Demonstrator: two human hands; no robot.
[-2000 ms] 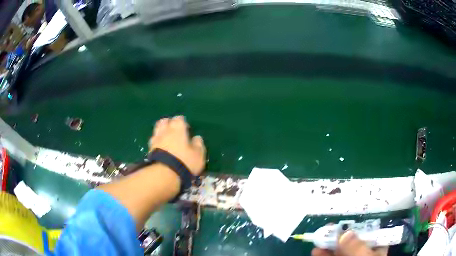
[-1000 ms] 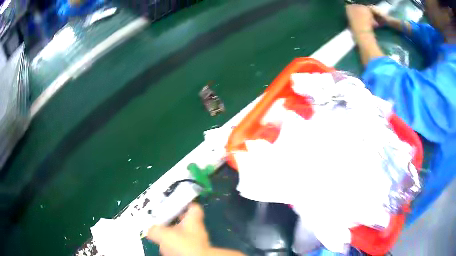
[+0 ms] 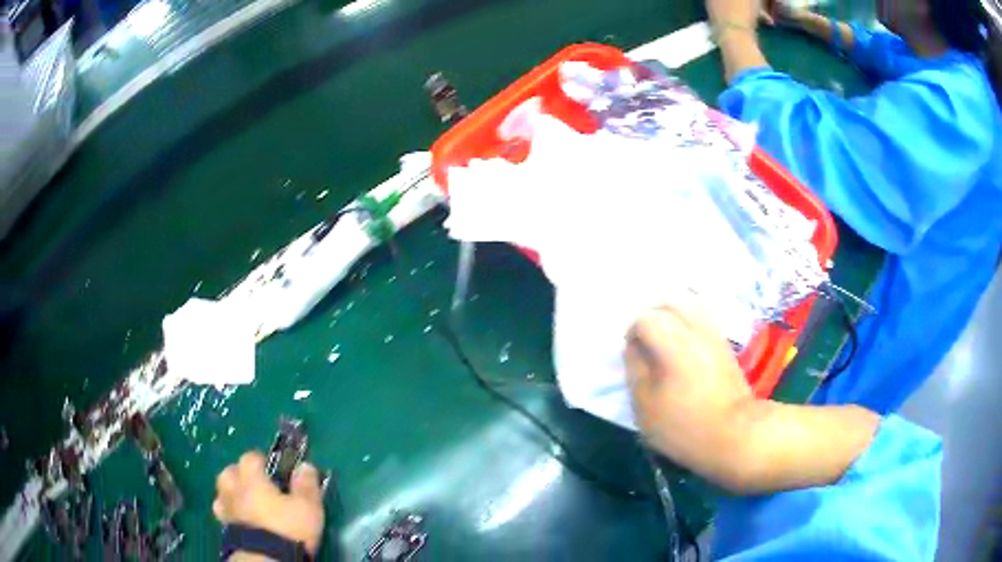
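My left hand (image 3: 267,503), with a black wristband, is at the lower left. It holds a small dark electronic housing (image 3: 288,448) that sticks up past the fingers. My right hand (image 3: 683,379) is at the near edge of a red-orange tray (image 3: 793,203), its fingers closed on a white wipe (image 3: 593,340) that hangs over the edge; the fingertips are partly hidden. The dispensing syringe (image 3: 313,277) lies along the chipped white strip, its green cap (image 3: 380,215) toward the tray and its tip by a flat white sheet (image 3: 211,343).
Several housings (image 3: 130,529) lie at the lower left, another (image 3: 396,538) at bottom centre, and one (image 3: 444,97) beyond the tray on the green surface. A black cable (image 3: 511,412) crosses the near surface. A person in blue (image 3: 879,154) works at the upper right.
The view has shifted right and downward. My right hand has let go of the syringe and moved to the wipes. My left hand has come into view with a housing.
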